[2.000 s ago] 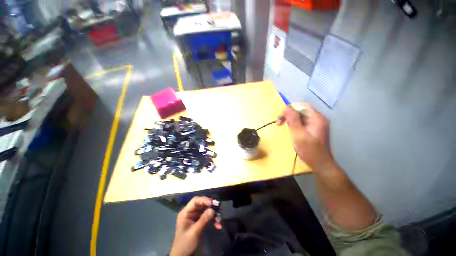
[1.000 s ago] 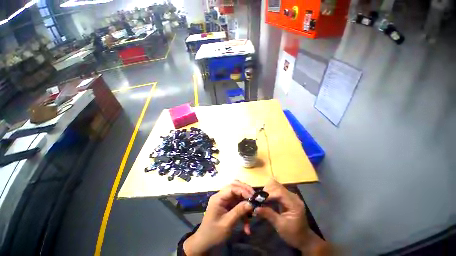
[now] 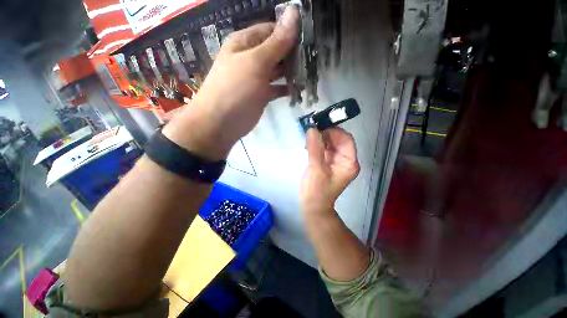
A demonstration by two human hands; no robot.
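Note:
A black fitting [image 3: 349, 110] with a white rectangle and a shiny end is held at its shiny end between the thumb and fingers of my right hand [image 3: 332, 166]. The fitting is tilted, its black end up and to the right. My left hand [image 3: 230, 93], with a dark wristband, is raised and pinches the top of a silvery hanging clip [image 3: 308, 68]. The clip's lower end hangs just above and left of the fitting, with no clear contact. Some of my left fingers are hidden behind the hand.
More metal hangers [image 3: 211, 42] hang in a row under the orange housing [image 3: 102, 31]. A blue crate [image 3: 264, 217] of small dark parts stands by the grey wall. The tan table [image 3: 202, 254] and pink box [image 3: 40, 289] are low left. A red surface [image 3: 410, 217] is at right.
The view has turned right and up from the table to the hangers. Both hands have risen; my left hand has left the fitting and taken hold of a clip. My right hand still holds a fitting.

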